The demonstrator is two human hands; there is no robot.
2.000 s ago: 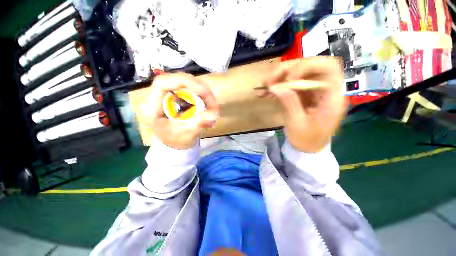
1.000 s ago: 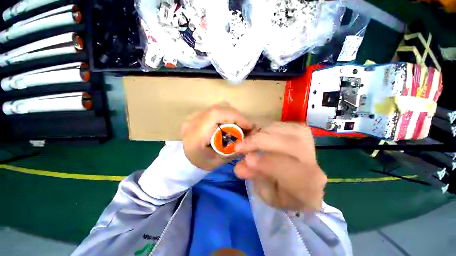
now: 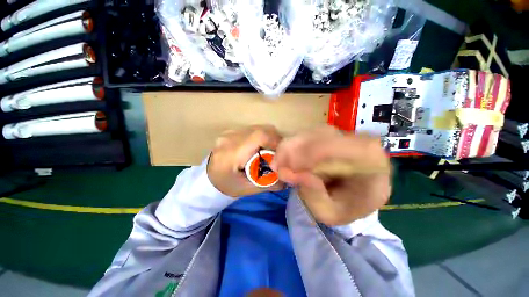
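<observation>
A folded tripod leg set [image 3: 263, 168] points its round end up at me, a white rim around an orange inside with a dark centre. My left hand [image 3: 236, 159] is shut around it, in front of the cardboard work board [image 3: 203, 125]. My right hand [image 3: 339, 174] is blurred. Its fingertips touch or nearly touch the right side of the orange end. A thin tan stick [image 3: 339, 168] shows faintly across the right hand, blurred. Any small part at the fingertips is hidden.
Open clear bags [image 3: 272, 69] of small parts lie on a black parts tray [image 3: 133, 43] behind the board. A white-topped screw feeder [image 3: 429, 113] in a red case stands at right. Slotted trays [image 3: 58, 154] with folded white tubes [image 3: 55, 125] stand at left.
Since the first frame, both hands have come together over the orange end. In the last second the right hand shifted slightly up and right, while the left hand barely moved.
</observation>
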